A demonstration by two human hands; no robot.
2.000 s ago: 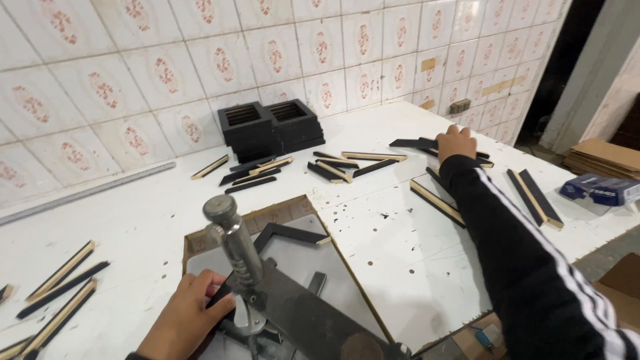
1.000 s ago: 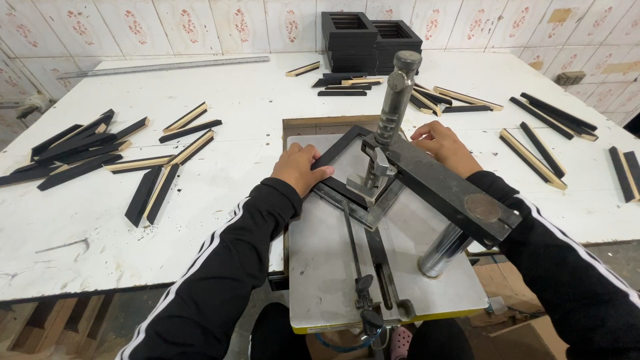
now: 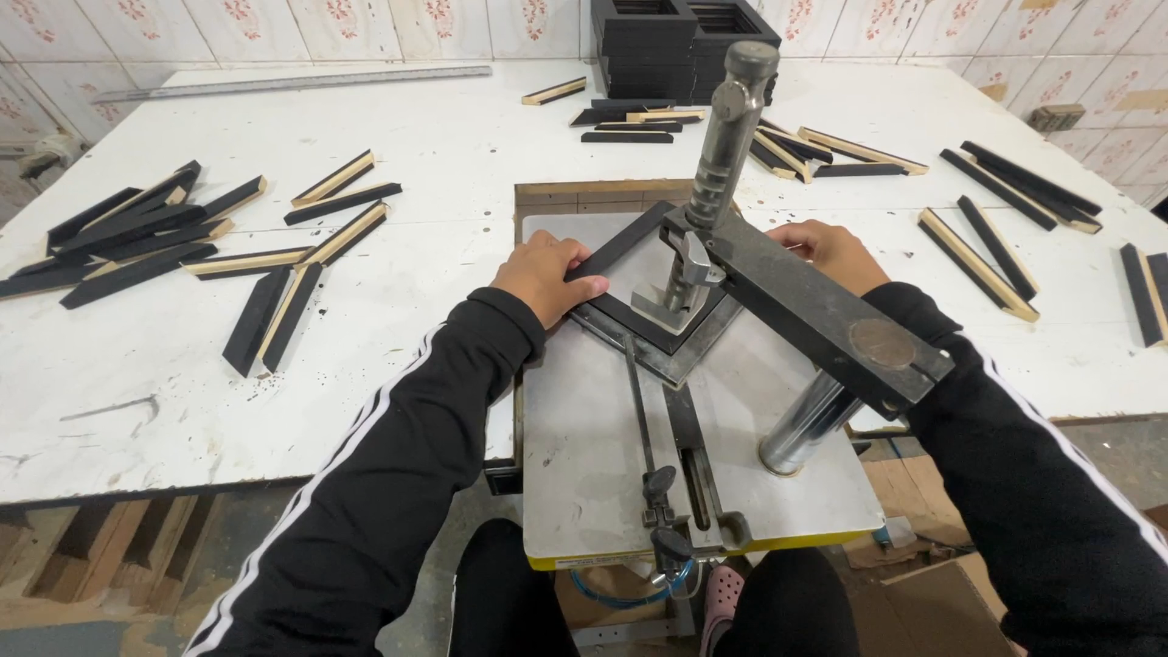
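My left hand grips the left corner of a black picture frame, which lies turned like a diamond on the grey plate of a frame joining machine. Its near corner sits against the metal angle guide, under the clamp foot of the machine's upright rod. My right hand is at the frame's right side, behind the machine's black arm. Its fingertips are partly hidden, so its hold on the frame cannot be made out.
Black moulding strips with bare wood edges lie in a pile at left, behind the machine and at right. Stacked black frames stand by the tiled wall. A metal ruler and a hex key lie on the white table.
My right hand has come from the strips at the right to the frame at the machine. My left hand stays at the machine. The view has shifted.
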